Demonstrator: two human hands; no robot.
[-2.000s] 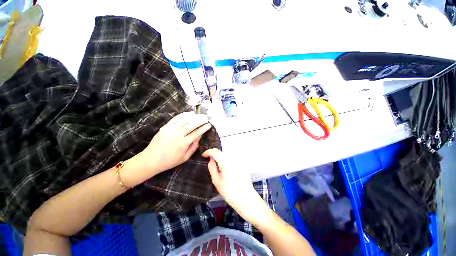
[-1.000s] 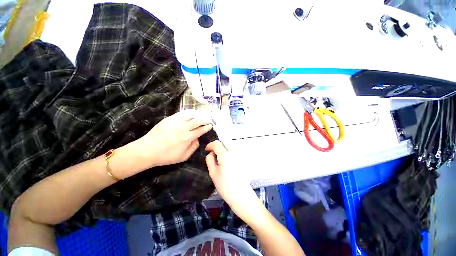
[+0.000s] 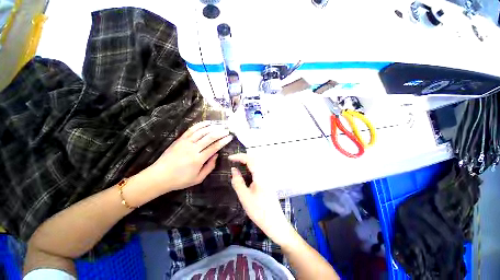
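A dark plaid garment (image 3: 126,93) lies heaped over the left of the white table, its right edge running to the presser foot (image 3: 232,106) of the white sewing machine (image 3: 329,33). My left hand (image 3: 194,156) lies flat on the cloth just in front of the foot, fingertips pressing near the edge. My right hand (image 3: 255,194) is at the cloth's right edge, nearer my body, with thumb and index finger apart at the edge. Whether cloth is held between other fingers is hidden.
Snips with red and yellow handles (image 3: 346,134) lie right of the needle beside a slim grey stick (image 3: 317,120). A blue crate (image 3: 385,205) with dark cloth stands below the table at right. Black cords (image 3: 478,134) hang at far right. Black-and-white checked clothing (image 3: 192,246) is on my lap.
The view has shifted slightly. My right thumb and index finger, close together at the edge a second ago, are now apart. My left hand stays flat beside the foot.
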